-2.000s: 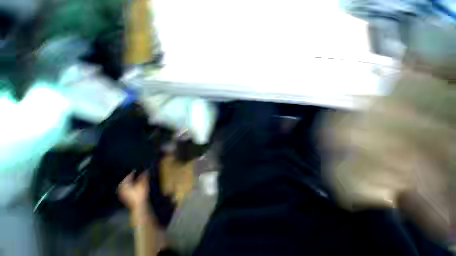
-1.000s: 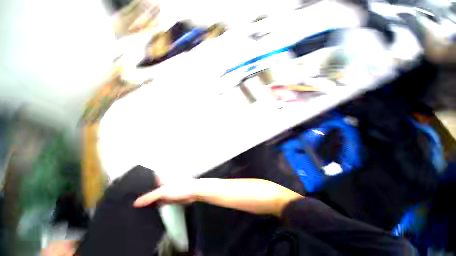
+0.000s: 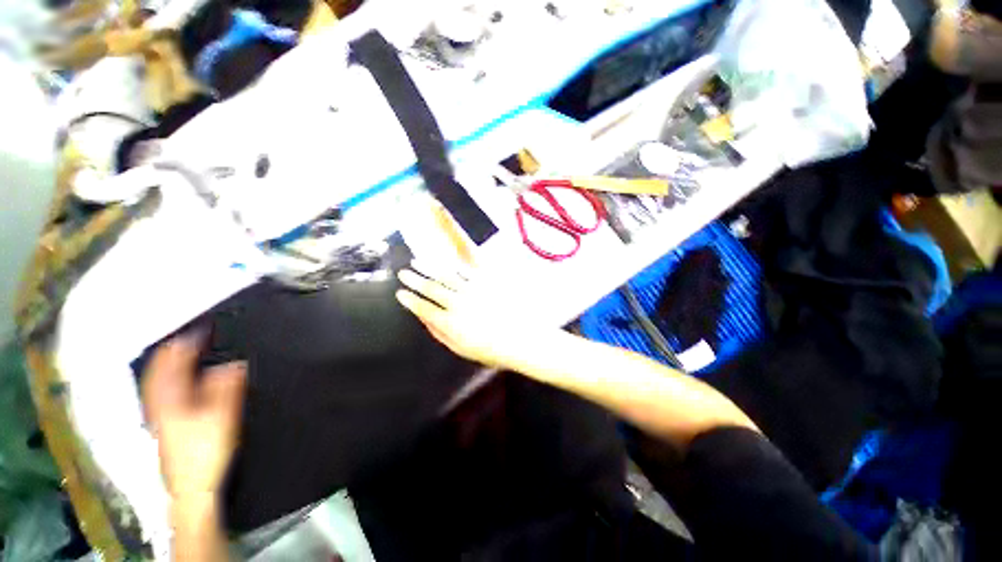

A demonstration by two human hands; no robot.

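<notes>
A black fabric panel (image 3: 319, 384) lies on the machine table's front part, its far edge by the small metal needle area (image 3: 357, 258) of the white sewing machine (image 3: 319, 132). My left hand (image 3: 196, 412) is blurred, over the panel's left part, thumb and fingers apart. My right hand (image 3: 445, 313) lies palm down at the panel's right edge, fingers slightly spread, gripping nothing visible. The panel's near part merges with my black clothing.
Red-handled scissors (image 3: 560, 220), a yellow-tan stick (image 3: 621, 184) and a clear packet (image 3: 670, 176) lie right of my right hand. A black band (image 3: 412, 121) drapes over the machine. A plastic bag (image 3: 797, 82) is at the table end, a blue basket (image 3: 736, 280) beside the table.
The view has shifted and sharpened. The black panel, gripped by my right hand at the left before, now lies by the needle area. My right hand has let go; my left hand has come up over the panel.
</notes>
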